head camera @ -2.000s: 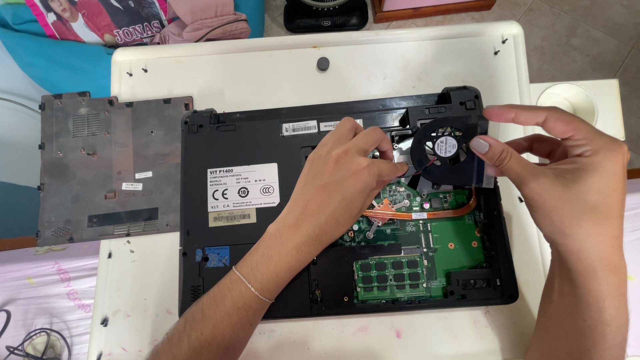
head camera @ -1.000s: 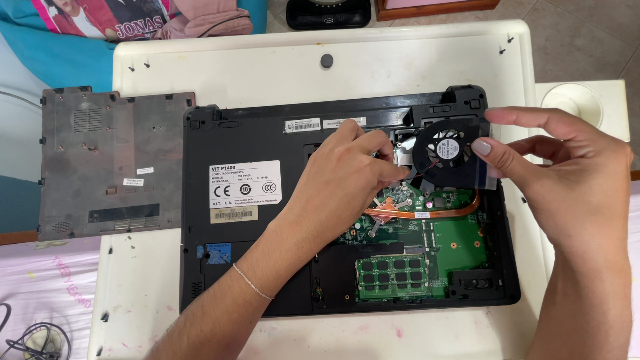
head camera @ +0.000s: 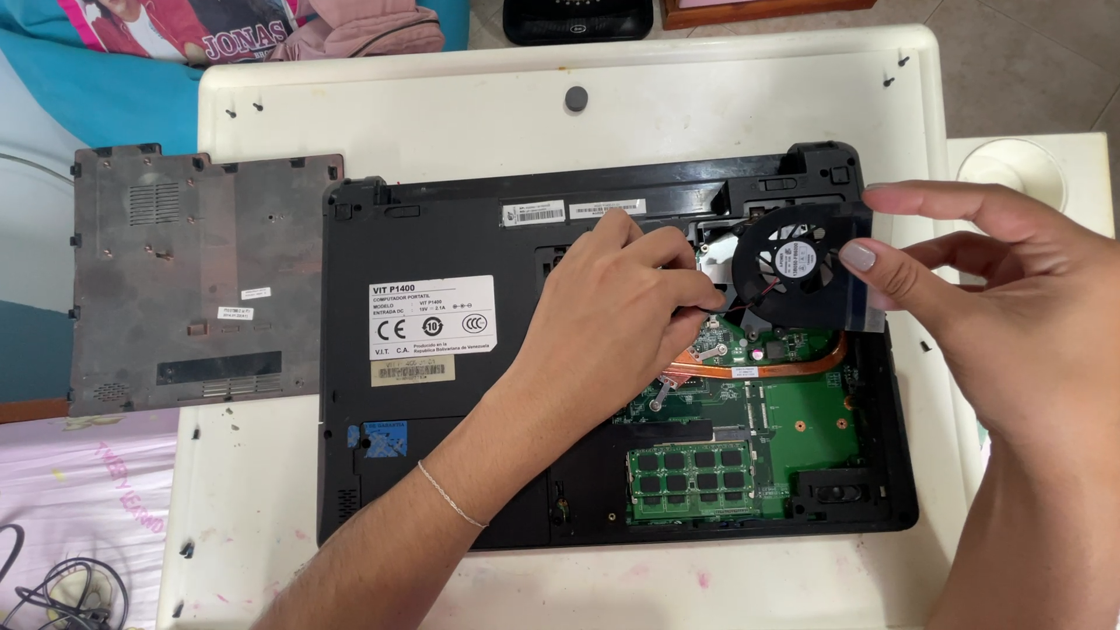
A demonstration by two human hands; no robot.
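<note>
A black laptop [head camera: 516, 385] lies upside down with its bottom bay uncovered. My right hand [head camera: 971, 271] pinches the edge of a black cooling fan [head camera: 796, 262] between thumb and fingers, holding it over the bay's upper right part. Thin wires run from the fan toward my left hand [head camera: 621, 306], whose fingertips are pinched at the fan cable [head camera: 735, 306]; what exactly they grip is partly hidden. Below the fan run a copper heat pipe [head camera: 787, 369] and the green motherboard [head camera: 809, 420]. A green memory module [head camera: 691, 479] sits at the bay's lower left.
The removed bottom cover [head camera: 210, 289] lies left of the laptop, overlapping the white table [head camera: 455, 131]. Small screws [head camera: 245, 111] stand near the table's corners and edges. A dark round piece [head camera: 576, 99] lies behind the laptop. Black cables [head camera: 74, 591] are at the lower left.
</note>
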